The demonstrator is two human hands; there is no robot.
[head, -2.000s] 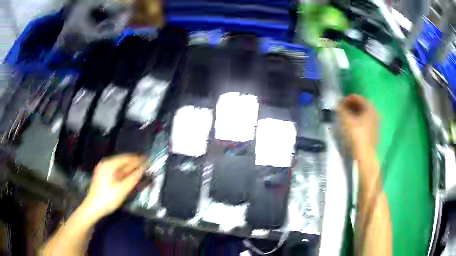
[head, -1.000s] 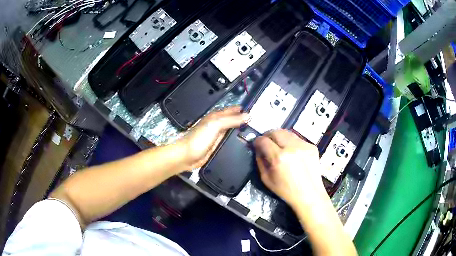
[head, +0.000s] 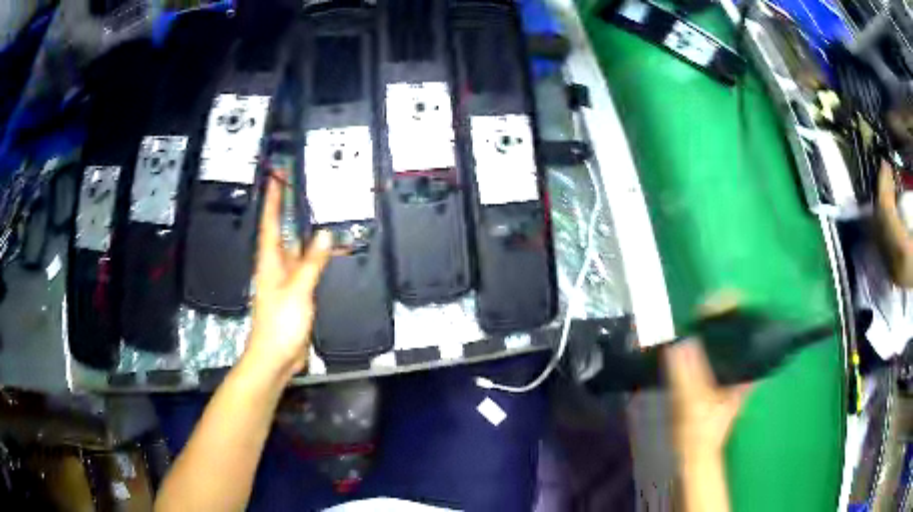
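Several long black lock panels lie side by side, each with a silver-white metal plate. My left hand [head: 285, 300] rests at the left edge of one panel [head: 352, 300], fingers apart. Its thumb tip is just below that panel's plate [head: 340, 180], and its index finger points up near a red wire. My right hand [head: 701, 405] is blurred, over the green belt at the lower right. It is closed around a dark, elongated object [head: 746, 345], which looks like the electric screwdriver but is too blurred to be sure.
The green conveyor belt [head: 701, 190] runs along the right, with a black assembly [head: 681, 38] at its far end. A white cable [head: 561, 345] hangs over the bench's front edge. Another person's arm [head: 891, 225] shows at the far right.
My right hand has left the panel and moved right over the belt, now with a dark object in it. My left hand stays by the same panel. The view has turned.
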